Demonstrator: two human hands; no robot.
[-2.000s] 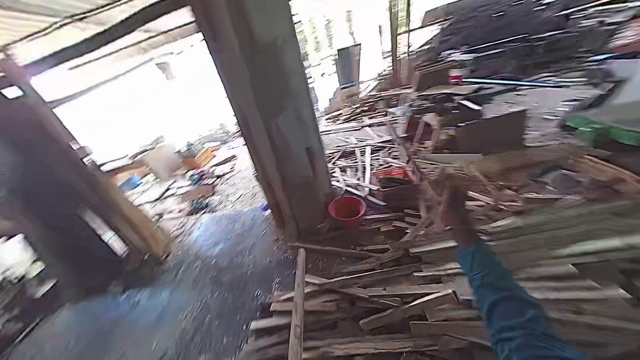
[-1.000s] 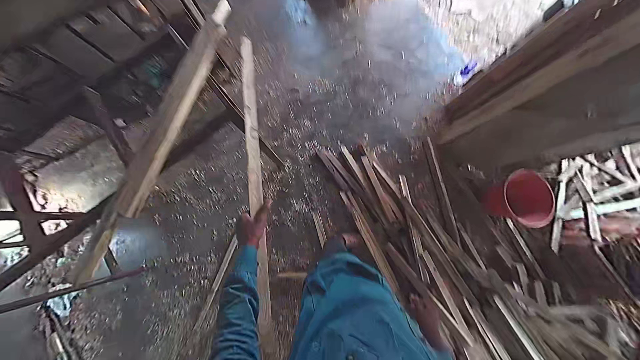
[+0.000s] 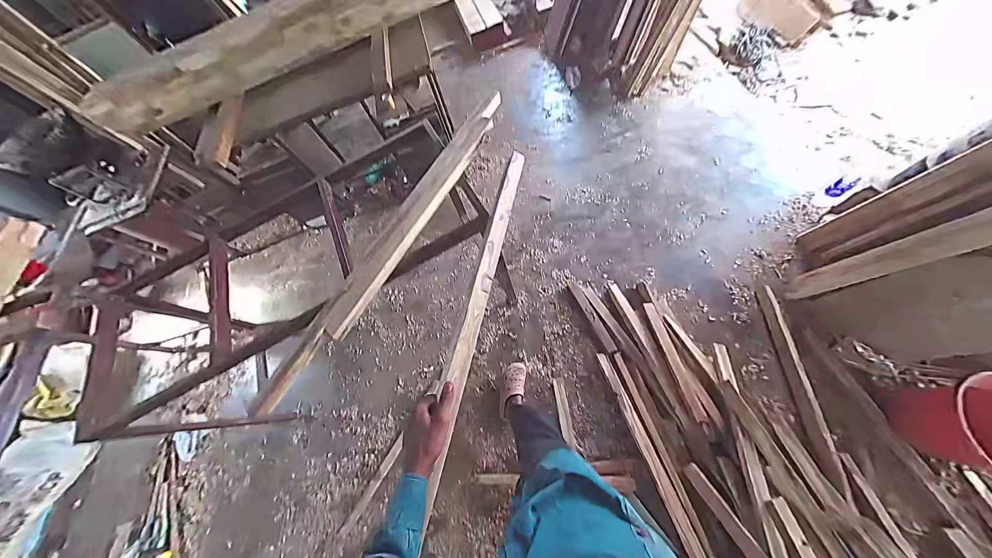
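My left hand (image 3: pixel 428 431), below the middle of the view, grips a long narrow wooden strip (image 3: pixel 482 293) near its lower part, with the thumb across its face. The strip slants up and to the right over the floor. To its left, longer wooden boards (image 3: pixel 399 232) lie at a slant over a dark frame. My right hand is out of view. One of my feet, in a light perforated clog (image 3: pixel 514 381), stands on the floor just right of the strip.
A pile of wooden strips (image 3: pixel 682 372) lies at the right, near a red bucket (image 3: pixel 926 418). Dark frames (image 3: pixel 221 302) and a thick plank (image 3: pixel 256 58) stand at the left. Stacked boards (image 3: pixel 891 209) jut in from the right edge. Wood chips cover the floor.
The view has swung left and down from the pile to the floor. The strip was in my left hand one second ago too. My right hand, seen low at the right then, is now out of view.
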